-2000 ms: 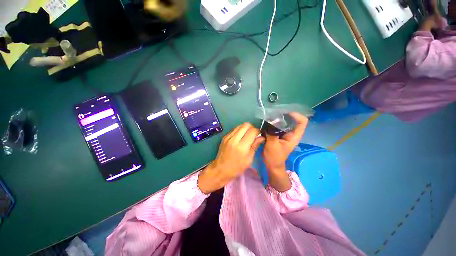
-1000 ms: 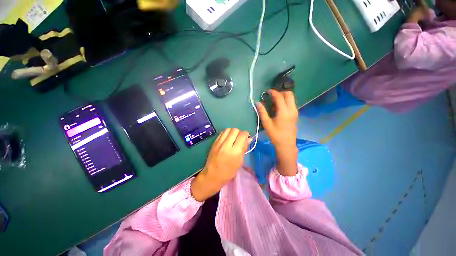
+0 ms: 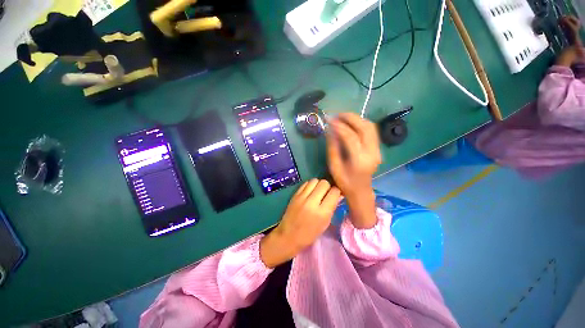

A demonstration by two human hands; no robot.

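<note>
My left hand [image 3: 304, 216] is at the bench's front edge with its fingers curled together; whether it holds anything is hidden. My right hand [image 3: 355, 152] is raised above it, blurred, with its fingertips beside an open black round case with a silvery disc [image 3: 312, 122]. I cannot tell if it holds anything. A second open black case [image 3: 394, 131] lies right of the hand. A thin white cable [image 3: 374, 67] runs down behind my right hand, where its end is hidden. Three phones lie in a row: purple-lit left [image 3: 156, 182], mostly dark middle [image 3: 221, 170], lit right [image 3: 266, 147].
A clear bag with a dark item [image 3: 40, 166] and a dark phone [image 3: 9, 240] lie at left. Black fixtures with yellow rods [image 3: 115, 73], a white power strip [image 3: 330, 22] and black cables lie at the back. A blue stool [image 3: 414, 234] stands below; another person's sleeve [image 3: 557, 96] is at right.
The bag left my hands and the second case showed on the bench. My right hand then moved from that case to the one with the disc. The view has shifted.
</note>
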